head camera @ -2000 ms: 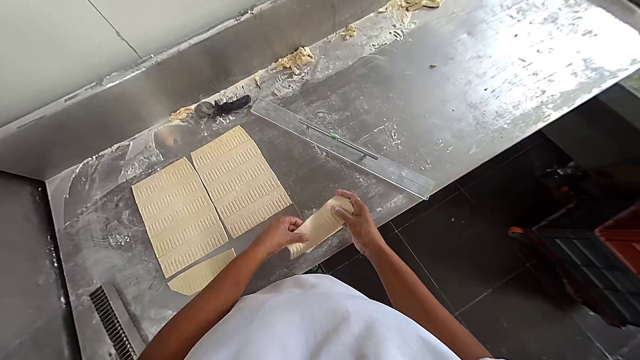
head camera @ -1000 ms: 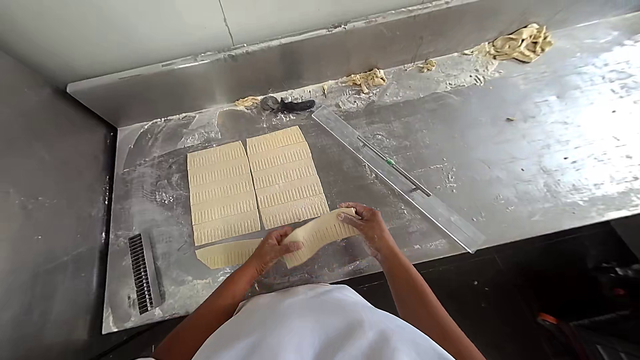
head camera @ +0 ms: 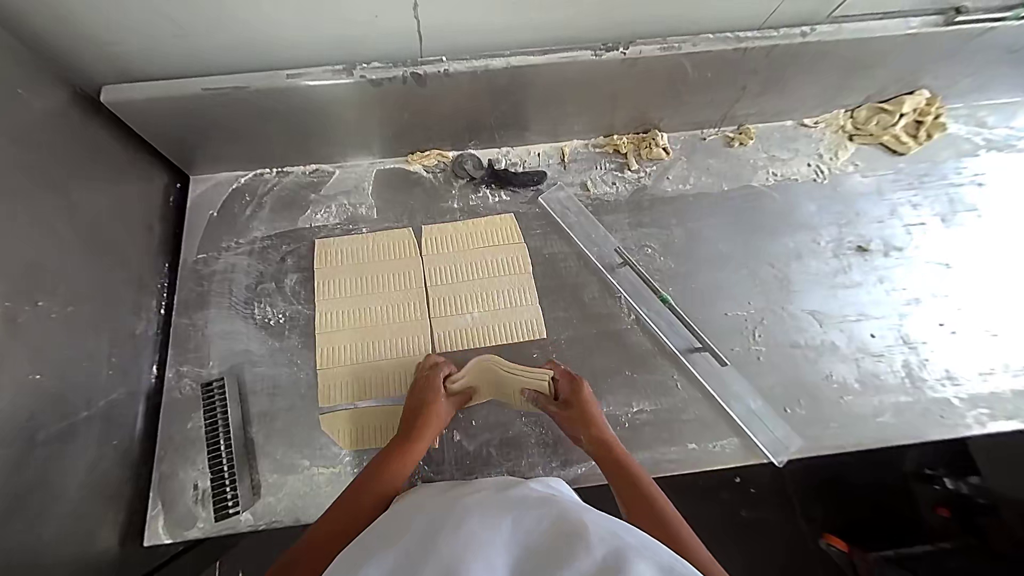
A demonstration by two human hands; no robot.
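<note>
Between my two hands, just above the front of the steel table, is a folded piece of dough (head camera: 498,378) with stacked layers. My left hand (head camera: 436,388) grips its left end, and my right hand (head camera: 566,396) pinches the right end. Two blocks of flat dough strips with rows of short slits, a left block (head camera: 372,304) and a right block (head camera: 482,280), lie behind and left of my hands. A cut dough piece (head camera: 364,427) with an angled corner lies in front of the left block, partly hidden by my left arm.
A toothed metal cutter (head camera: 220,448) lies at the left. A clear ruler with a metal handle (head camera: 664,320) lies diagonally at the right. A black-handled pastry wheel (head camera: 500,172) and dough scraps (head camera: 896,124) rest along the steel backsplash (head camera: 520,104). Flour dusts the steel table (head camera: 800,320).
The dough between my hands, stretched out in a longer strip one second ago, is now folded in layers. The view has swung right.
</note>
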